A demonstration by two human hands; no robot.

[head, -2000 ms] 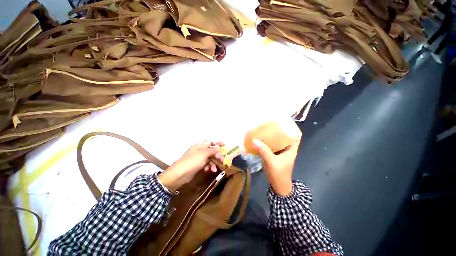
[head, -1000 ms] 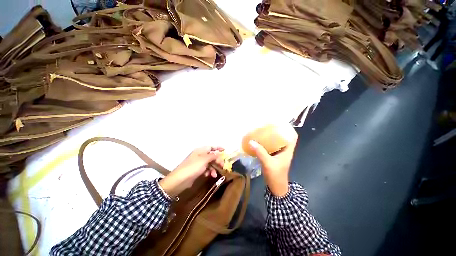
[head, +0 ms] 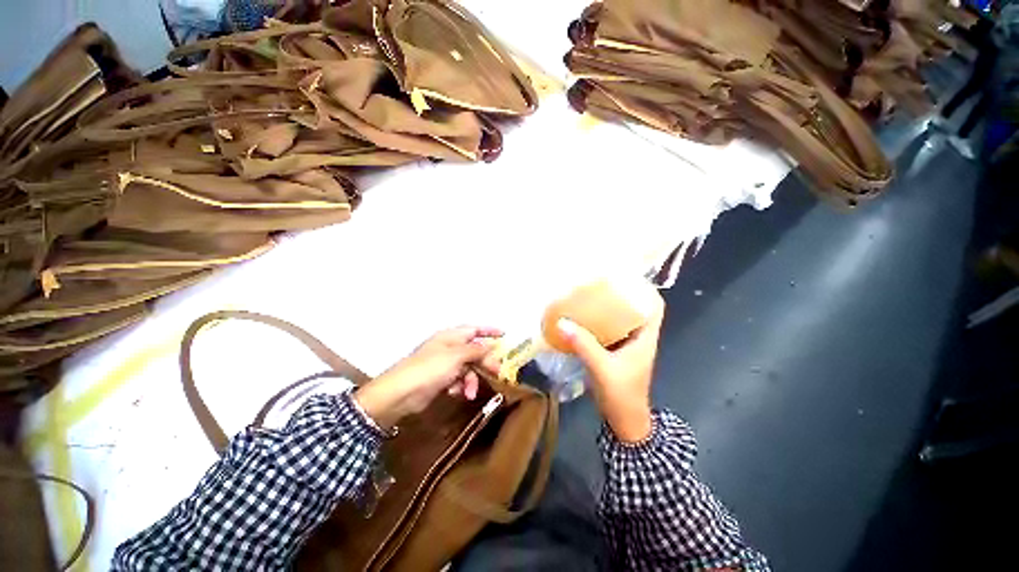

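Observation:
A brown handbag [head: 475, 480] lies on my lap against the table edge, its zipper running along the top, with a metal puller [head: 493, 404] near the far end. My left hand [head: 441, 369] pinches the yellowish zipper end [head: 508, 364] at the bag's top corner. My right hand [head: 626, 374] is closed around an orange squeeze bottle [head: 598, 314]. Its pale tip points left at the zipper end; glare hides whether they touch. One strap loops over the table on the left, another hangs on the right side of the bag.
Heaps of brown bags lie on the white-covered table [head: 447, 240], at the left [head: 224, 201] and at the far right [head: 726, 67]. A crinkled clear plastic piece [head: 570, 382] hangs below the bottle. Dark floor [head: 782, 369] lies right of the table. Yellow strips mark the left table edge.
The heaps and table have shifted slightly down in the view. The bottle and right hand are slightly further left than at first. Both hands keep their holds.

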